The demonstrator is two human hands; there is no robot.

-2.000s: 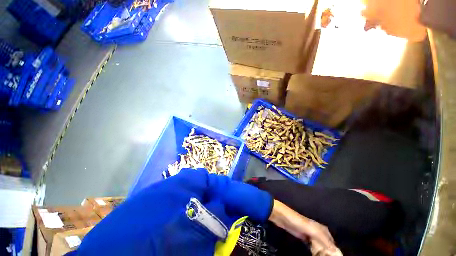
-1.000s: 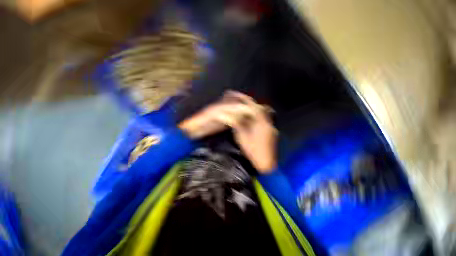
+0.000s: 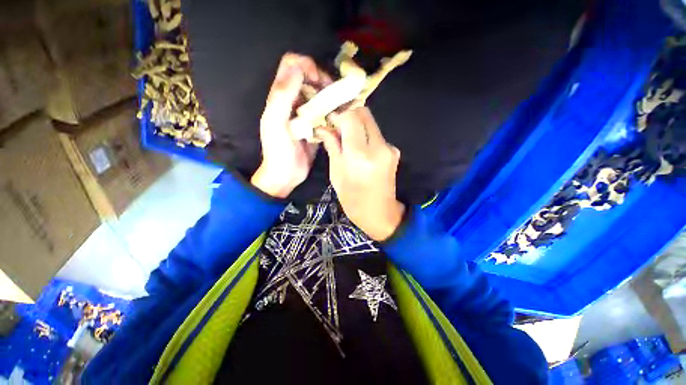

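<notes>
My left hand [image 3: 284,128] and my right hand [image 3: 365,165] are together over my lap, at the top middle of the head view. Between them they hold tan doll legs [image 3: 383,74], whose two foot ends point up and to the right. The left fingers wrap around the legs from the left and above. The right fingers and thumb pinch the lower end. The fingers cover that end, so I cannot tell whether a hip piece is there.
A blue bin of tan limbs [image 3: 141,113] stands at the upper left. A large blue bin [image 3: 519,162] on the right holds black-and-tan pieces [image 3: 572,214]. Brown cartons [image 3: 45,188] stand at the left. More blue bins show at both lower corners.
The view has swung from the floor bins and cartons to my lap. Both hands now show together on the legs; two seconds ago one bare hand showed at the lower edge.
</notes>
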